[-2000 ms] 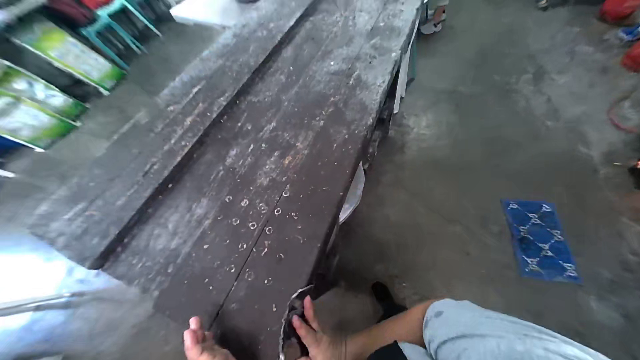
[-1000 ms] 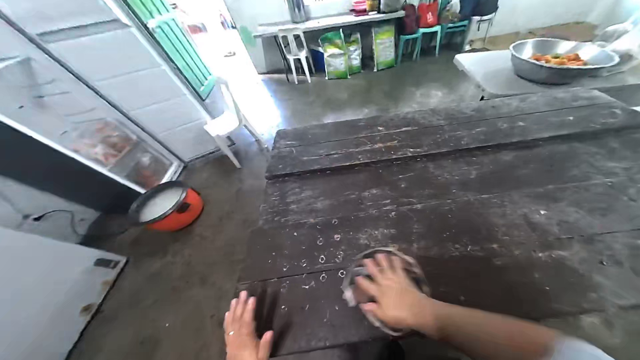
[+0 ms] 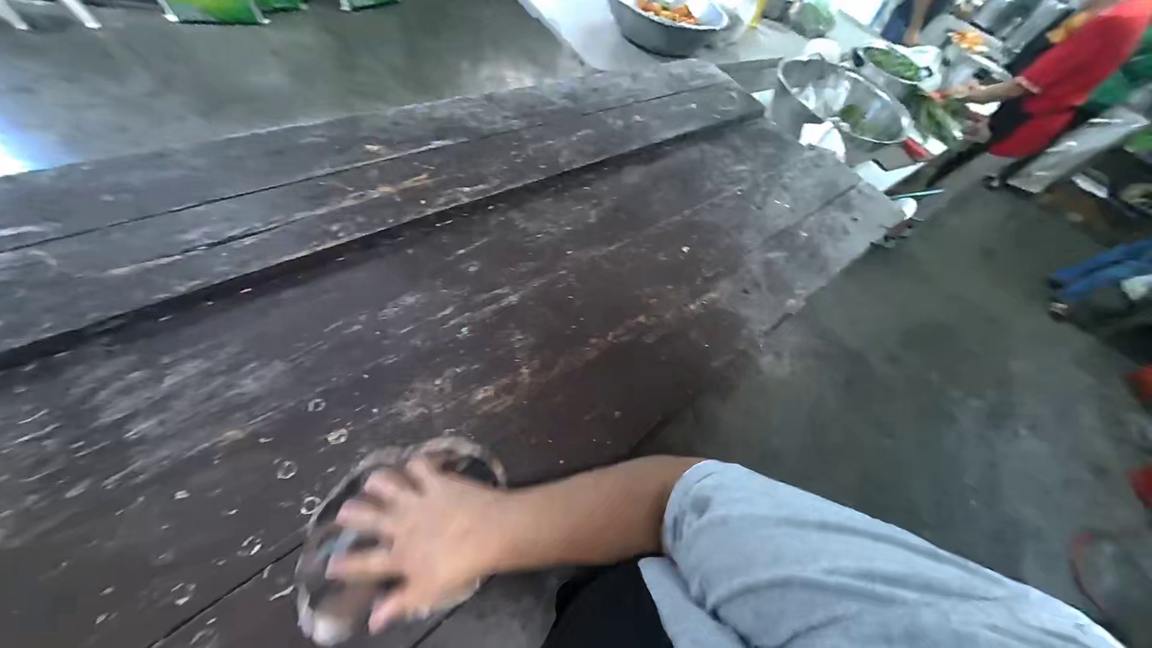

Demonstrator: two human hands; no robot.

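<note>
My right hand (image 3: pixel 432 535) lies with spread fingers on top of a round, dark object with a pale rim (image 3: pixel 315 549), blurred, at the near edge of a dark wooden plank table (image 3: pixel 558 360). Most of that object is hidden under my palm, so its kind cannot be told. Several small pale rings (image 3: pixel 286 470) are scattered on the planks just left of the hand. My left hand is out of view.
Beyond the table's far end stand a white table with a metal basin of orange food (image 3: pixel 670 31) and a large metal basin with a plastic bag (image 3: pixel 846 99). A person in a red shirt (image 3: pixel 1080 81) is at the upper right. Concrete floor (image 3: pixel 936 378) lies right of the table.
The view has swung widely to the right since a second ago. My left hand, over the table edge then, has left the view. My right hand is still on the round object.
</note>
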